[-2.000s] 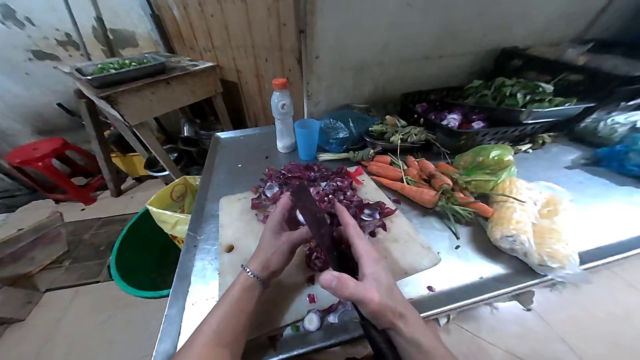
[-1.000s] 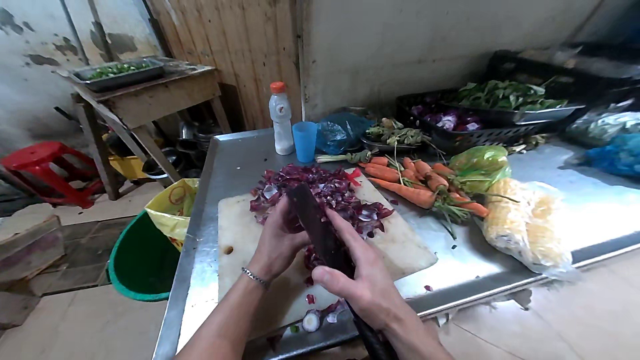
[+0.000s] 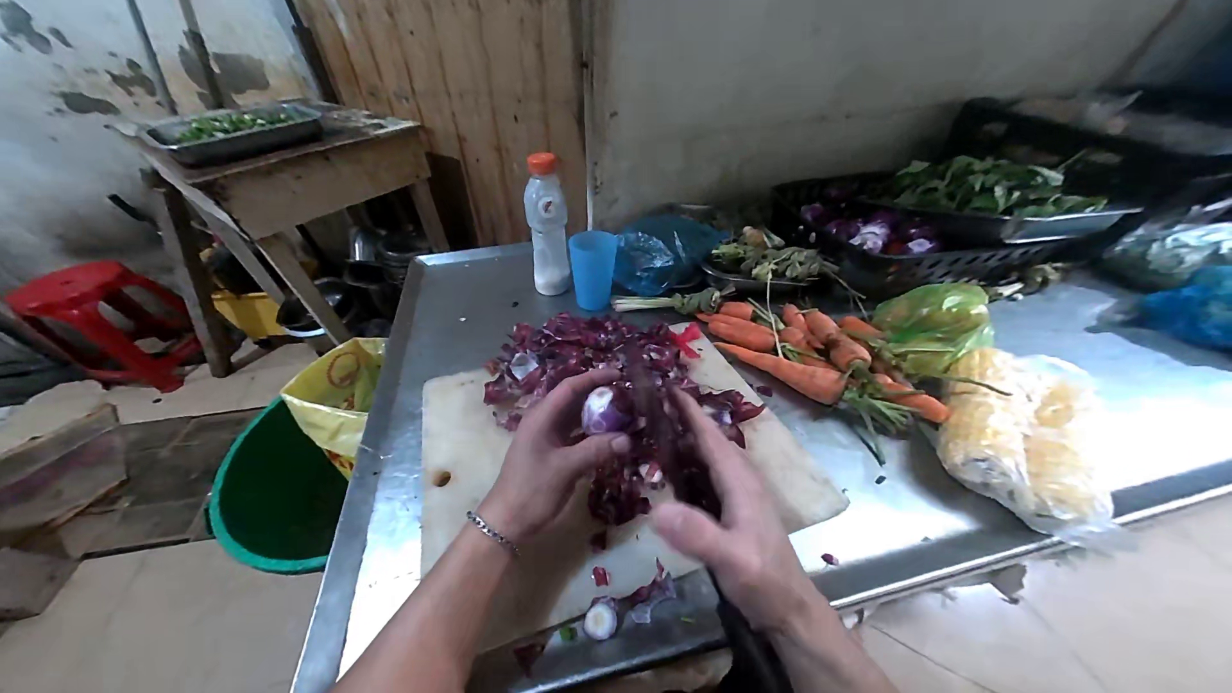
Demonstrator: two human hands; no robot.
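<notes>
My left hand (image 3: 553, 443), with a chain bracelet at its wrist, holds a peeled purple onion (image 3: 606, 411) between thumb and fingers. A dark knife (image 3: 658, 414) lies against my right hand (image 3: 736, 510), its broad blade pointing up and away between both hands; the dark handle runs down under the right palm. Beneath them is a white cutting board (image 3: 462, 500), bearing a heap of dark red onion skins (image 3: 577, 351). A cut onion piece (image 3: 601, 619) rests near the board's front edge.
Carrots (image 3: 789, 371), bagged yellow noodles (image 3: 1020, 433), a blue cup (image 3: 592, 269) and a white bottle (image 3: 548, 226) stand or lie on the metal table (image 3: 395, 356). Behind are black crates (image 3: 914, 265). A green tub (image 3: 269, 500) with a yellow bag (image 3: 332, 404) sits at the left.
The onion in my left hand now shows plainly between the fingers; the hands and blade hid it a second ago. Both hands stay over the board.
</notes>
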